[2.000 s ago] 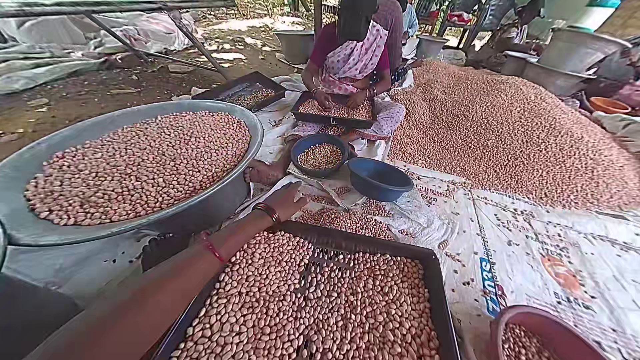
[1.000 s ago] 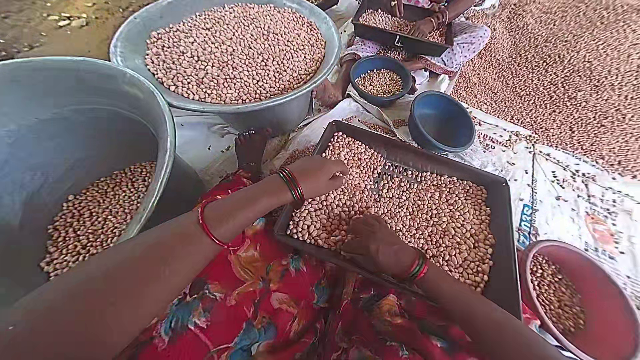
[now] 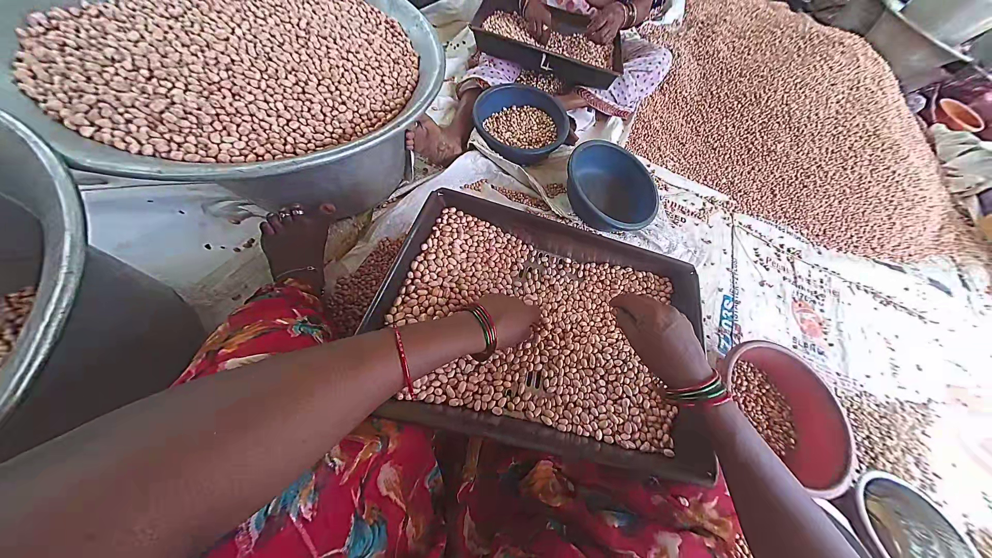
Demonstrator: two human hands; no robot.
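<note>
A dark slotted plastic tray (image 3: 558,449) lies tilted across my lap, filled with a layer of pinkish-brown shelled peanuts (image 3: 480,372). Over the middle of the tray, my left hand (image 3: 505,320) is curled with its fingertips down at the peanuts; whether it holds any is hidden. My right hand (image 3: 660,339) rests at the tray's right side, its fingers bent down among the peanuts, and its grip cannot be made out either. Some of the tray's slots show between the nuts near the top and below the centre.
Large metal basins (image 3: 310,174) of peanuts stand at the left. Beyond the tray are an empty blue bowl (image 3: 612,186) and a blue bowl with peanuts (image 3: 518,93). A co-worker's hands (image 3: 573,22) work over another tray. A peanut heap (image 3: 783,132) and a red bowl (image 3: 821,434) are at the right.
My right hand has moved right, from the tray's near left part to its right side. My left hand has moved from the upper left part to the middle. The view has shifted.
</note>
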